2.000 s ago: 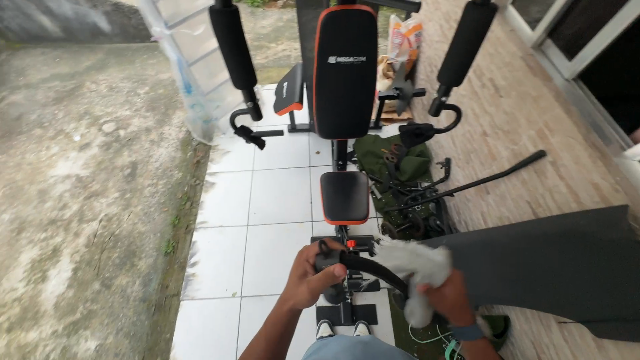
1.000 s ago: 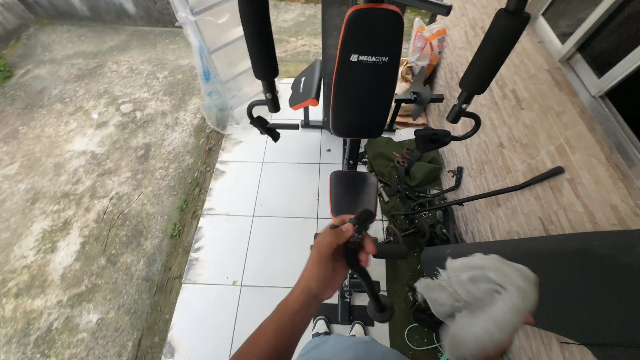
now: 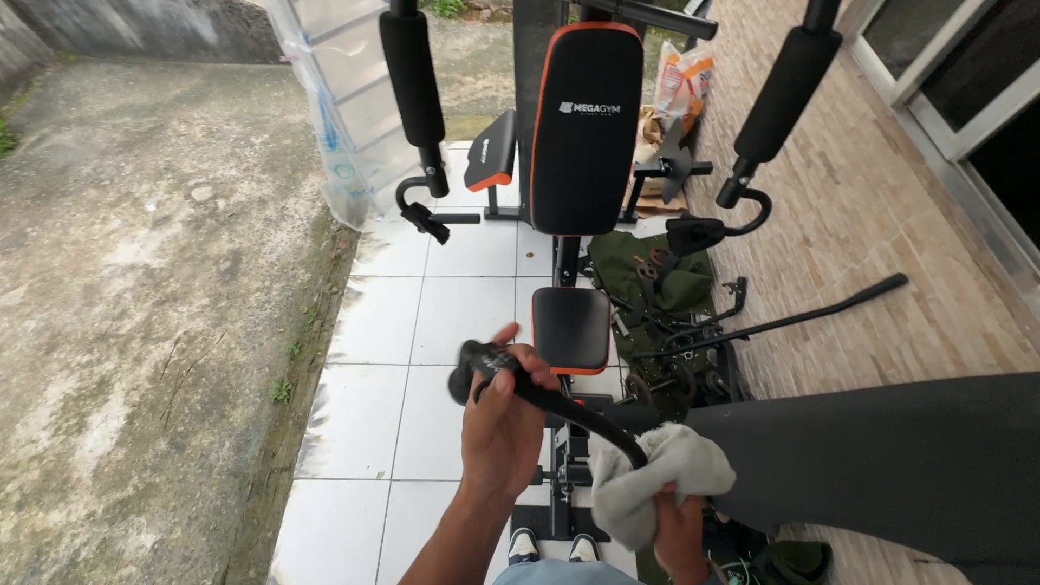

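My left hand (image 3: pixel 504 414) grips a curved black bar (image 3: pixel 581 416) near its thicker end, which points to the upper left. A pale grey cloth (image 3: pixel 662 479) is bunched in my right hand (image 3: pixel 681 532) and wraps the bar's lower right end, hiding it. Just beyond the bar is the small black seat pad (image 3: pixel 571 329) with orange edging. Above it stands the tall black backrest (image 3: pixel 587 130) of the home gym machine, with a foam-covered arm (image 3: pixel 413 81) at its left and another foam-covered arm (image 3: pixel 788 93) at its right.
A green bag (image 3: pixel 650 268) and black metal parts lie right of the seat, with a long black bar (image 3: pixel 812 313) reaching over the wood-look surface. A dark grey panel (image 3: pixel 845 455) spans the lower right. White tiles (image 3: pixel 455 317) meet rough concrete (image 3: pixel 162 325) at the left.
One second ago the cloth was off to the right, apart from the bar; now it is around the bar's end. My left hand has tilted the bar's thick end to the left.
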